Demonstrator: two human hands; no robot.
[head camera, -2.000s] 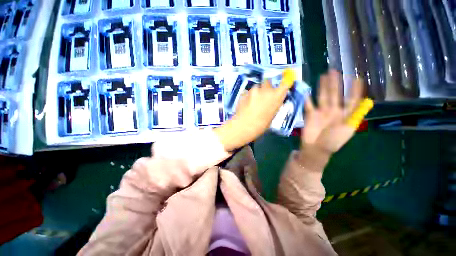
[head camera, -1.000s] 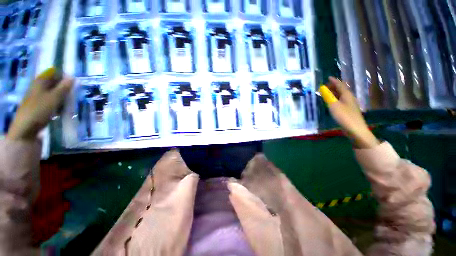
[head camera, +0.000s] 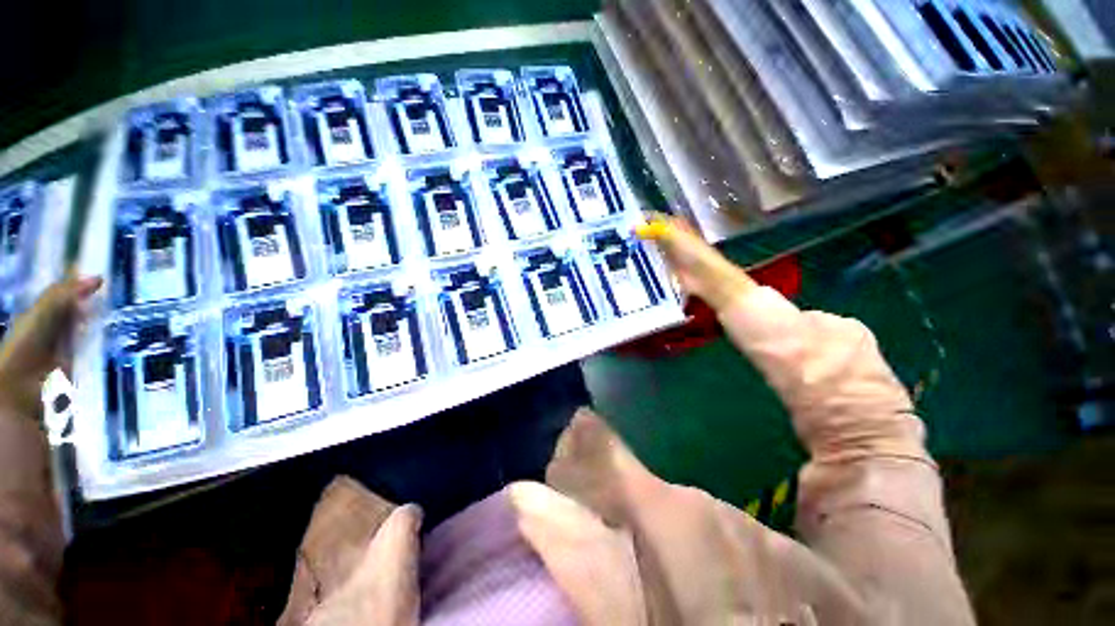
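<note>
A white carrier tray (head camera: 489, 377) holds three full rows of flat black-and-white units (head camera: 385, 349), each in a clear bluish pocket. The tray lies at an angle, with its left end lower in the view. My left hand (head camera: 43, 336) is at the tray's left edge, partly cut off by the picture's rim, its fingertips against the edge. My right hand (head camera: 697, 263) grips the right edge, with a yellow finger cot over the border near the lowest row. Whether the tray is lifted off the bench is hard to tell.
A thick stack of loaded trays (head camera: 734, 110) stands to the right, with shiny layered edges. Part of a neighbouring tray (head camera: 37, 245) shows at the far left. A pale rail (head camera: 367, 59) curves behind the tray. A red patch (head camera: 770, 287) lies under the right bench edge.
The last unit of the near row was set into its pocket. Both hands moved out to the tray's ends. The tray now appears tilted and all three rows show; the view has shifted too.
</note>
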